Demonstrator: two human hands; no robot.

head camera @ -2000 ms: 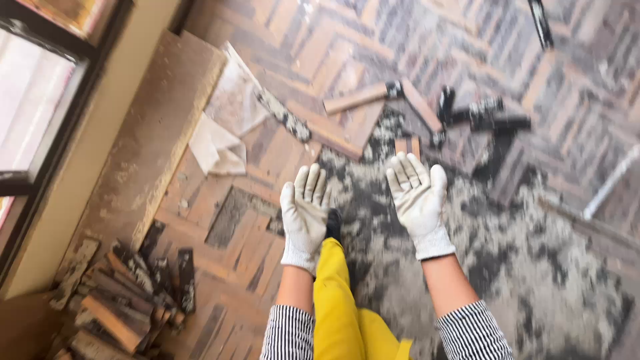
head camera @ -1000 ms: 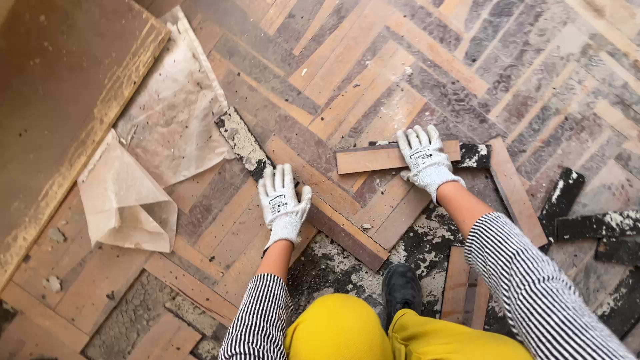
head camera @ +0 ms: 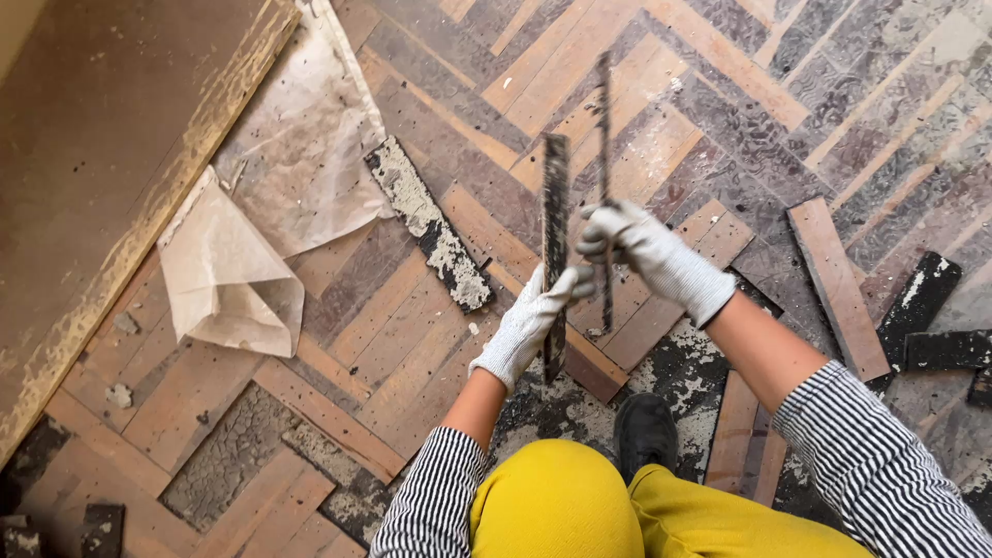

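Observation:
In a white knit glove, my left hand (head camera: 535, 322) grips a parquet block (head camera: 555, 232) held on edge, its face coated with black adhesive. My right hand (head camera: 655, 252), gloved alike, holds a second block (head camera: 605, 155), seen nearly edge-on and blurred, just right of the first. Both blocks are raised above the herringbone parquet floor (head camera: 573, 62). Left of my left hand, a block crusted with adhesive and grey mortar (head camera: 430, 225) lies on the floor. At the right another loose block (head camera: 838, 287) rests wood face up.
Blackened blocks (head camera: 918, 302) lie at the right. A crumpled translucent sheet (head camera: 232, 283) lies beside a wooden board (head camera: 139, 225) at the left. Gaps in the parquet show a cracked grey base (head camera: 229, 449). My black shoe (head camera: 645, 430) stands on the stripped, black-stained patch.
Both hands were over the parquet, the right on a block lying there; now each holds a block raised off the floor. At two seconds ago, both gloved hands were empty, palms up.

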